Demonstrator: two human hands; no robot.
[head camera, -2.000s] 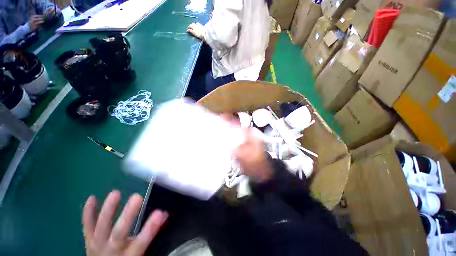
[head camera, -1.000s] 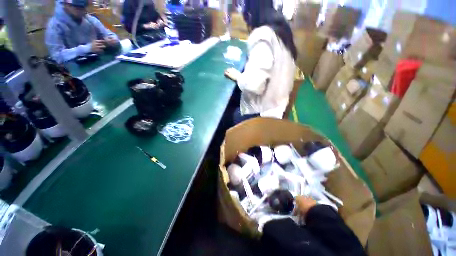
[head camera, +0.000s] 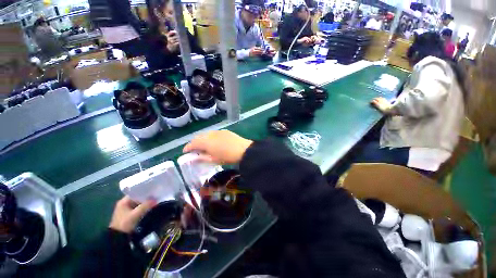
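Two white camera housings with black interiors lie side by side on the green bench. My left hand grips the white bracket of the left housing; yellow, black and orange leads spill from its cup. My right hand holds the top of the white bracket of the right housing, which has a pale round part deep inside. The brackets are nearly touching.
Another housing lies at the left. Several black-topped units stand behind a metal post. Black housings and a white tangle lie further right. A carton of white housings stands at lower right. A person sits beyond.
The view has swung left. My right hand has moved from the carton to the right housing on the bench. My left hand, out of view one second ago, now shows on the left housing.
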